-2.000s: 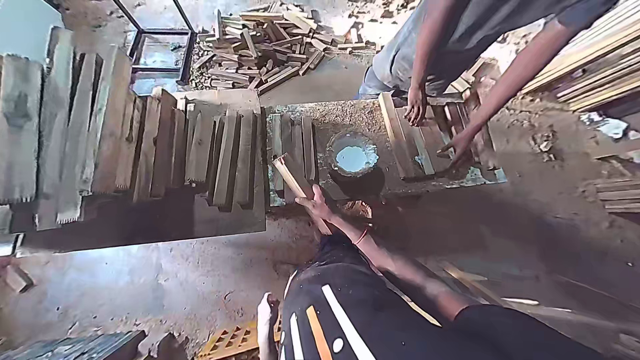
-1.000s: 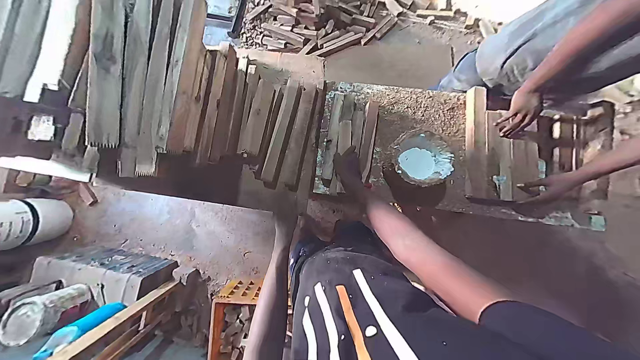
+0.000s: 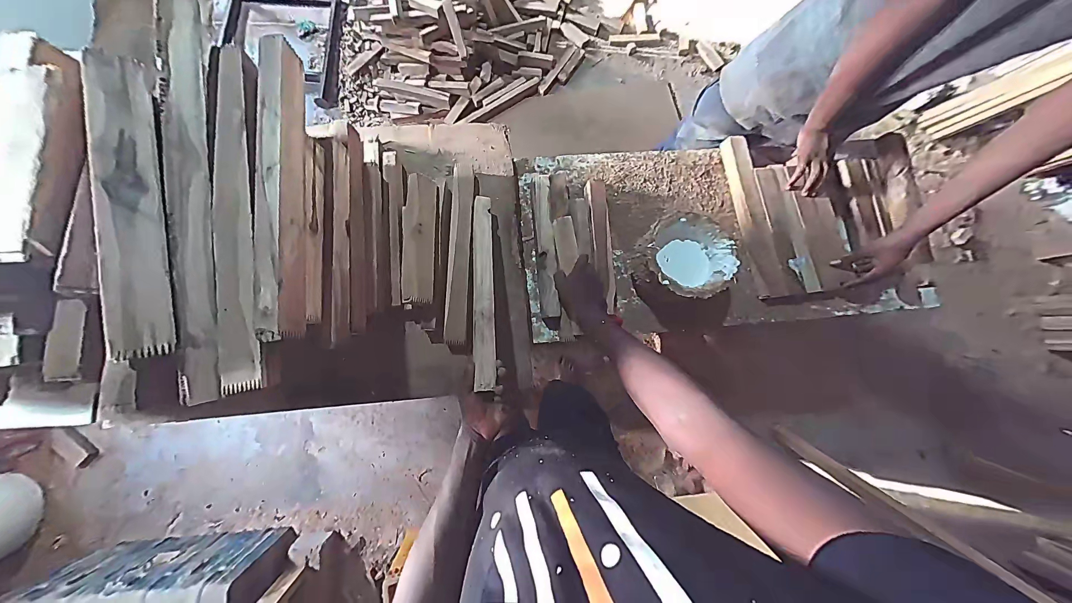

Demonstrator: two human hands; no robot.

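My right hand [image 3: 582, 293] reaches over a small group of wooden strips on the bench and grips a short wooden strip [image 3: 566, 243] among them. Lower and to the left, my left hand [image 3: 492, 410] is at the near end of a narrow wooden strip [image 3: 483, 293]; shadow hides its fingers, so its hold is unclear. To the right of my right hand stands a round container of white glue-like material [image 3: 697, 255]. Many finger-jointed boards [image 3: 130, 201] lie side by side at the left.
Across the bench [image 3: 636, 184], a co-worker's hands [image 3: 879, 251] touch a row of wooden pieces [image 3: 754, 218] at the right. An offcut pile [image 3: 469, 59] lies on the ground behind. A dark metal frame [image 3: 331, 54] stands at the back left.
Two seconds ago my right hand held a strip in front of the bench; now it is at the group of strips on it. My left hand has come up to the bench's near edge.
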